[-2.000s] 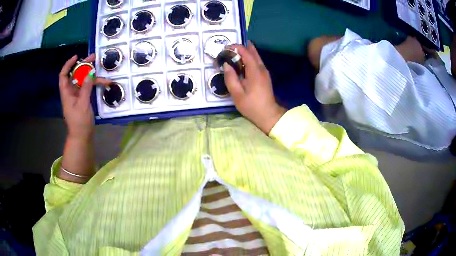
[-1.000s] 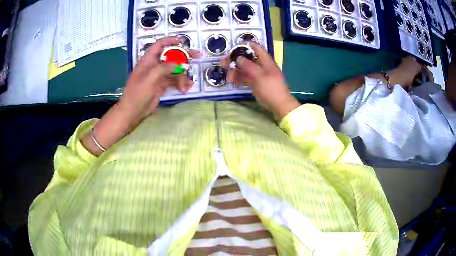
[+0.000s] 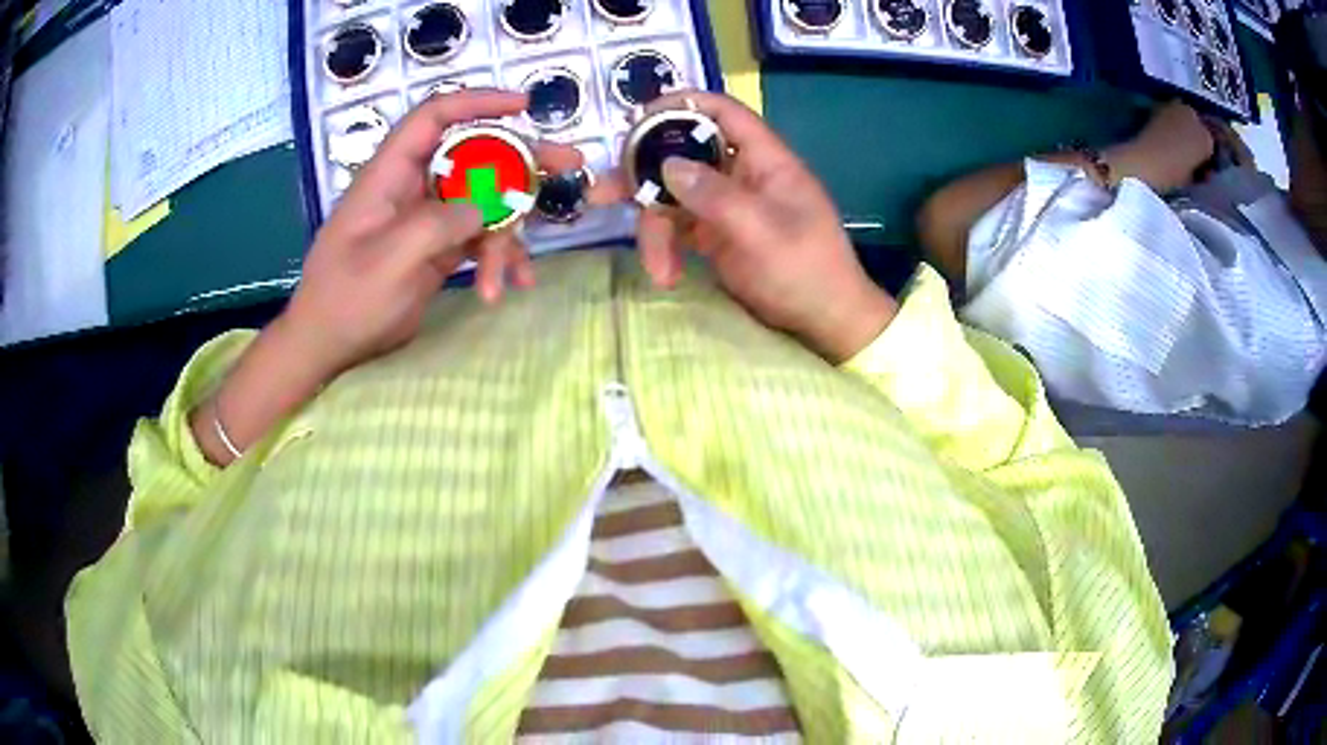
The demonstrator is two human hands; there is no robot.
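My left hand holds a round smartwatch head with a gold rim; its lit screen is red with a green patch. My right hand holds a second watch head, its face dark with faint markings, my thumb on its lower part. Both have small white tabs at the rim. Both hands are over the near edge of a white compartment tray with a dark blue border. Its pockets hold dark-faced watch heads. The hands hide some of the near pockets.
Printed paper sheets lie left of the tray on a green mat. A second tray of watch heads lies at the back right. Another person's arm in a pale striped sleeve rests at the right.
Both hands have come together in front of my chest with the two watch heads. The left screen went from mostly red to red with a larger green patch. The right face has turned into view.
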